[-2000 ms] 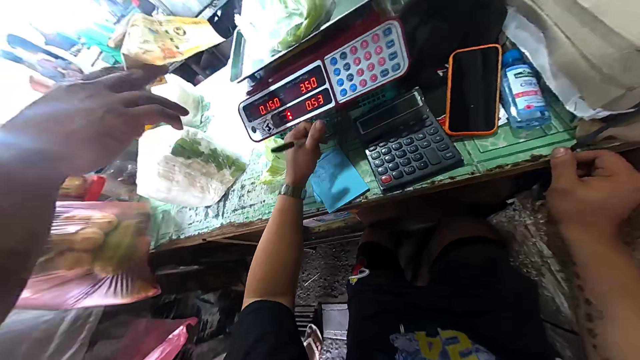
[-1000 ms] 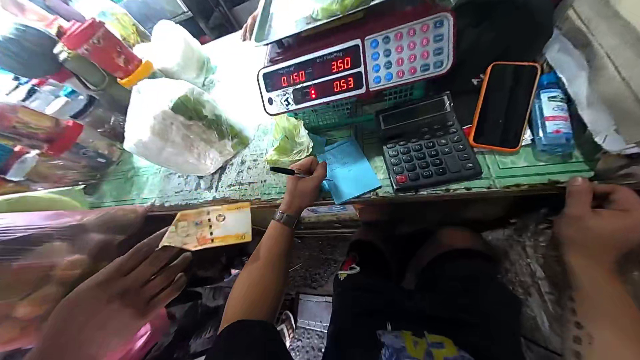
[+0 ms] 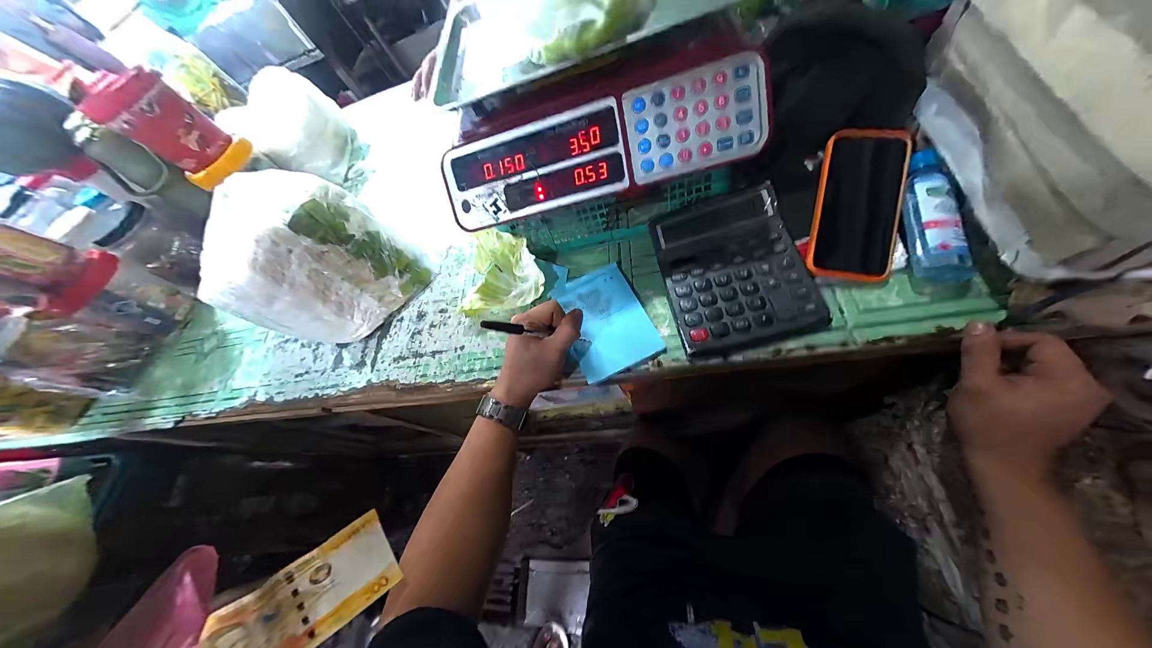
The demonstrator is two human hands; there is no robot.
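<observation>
My left hand (image 3: pixel 540 346), with a metal watch on its wrist, holds a black pen (image 3: pixel 515 328) over a pad of blue paper notes (image 3: pixel 612 324) at the counter's front edge. A pale leafy vegetable piece (image 3: pixel 504 273) lies just behind this hand. My right hand (image 3: pixel 1026 387) is loosely curled at the counter edge on the right, nothing visible in it. Between the hands lies a black calculator (image 3: pixel 733 270). Behind the notes stands a digital scale (image 3: pixel 540 166) with lit red digits. A yellowish banknote (image 3: pixel 310 585) shows at lower left; its holder is not visible.
A phone in an orange case (image 3: pixel 861 205) and a blue-capped bottle of clear blue liquid (image 3: pixel 938 220) stand right of the calculator. A plastic bag with green leaves (image 3: pixel 306 256) sits on the counter's left part, near red-lidded containers (image 3: pixel 153 117). Another person's fingers (image 3: pixel 425 74) touch the counter's far side.
Another person's hand with the banknote moved from upper left down to lower left; the hand is now out of sight. My left hand stays at the blue notes with the pen. The view has shifted.
</observation>
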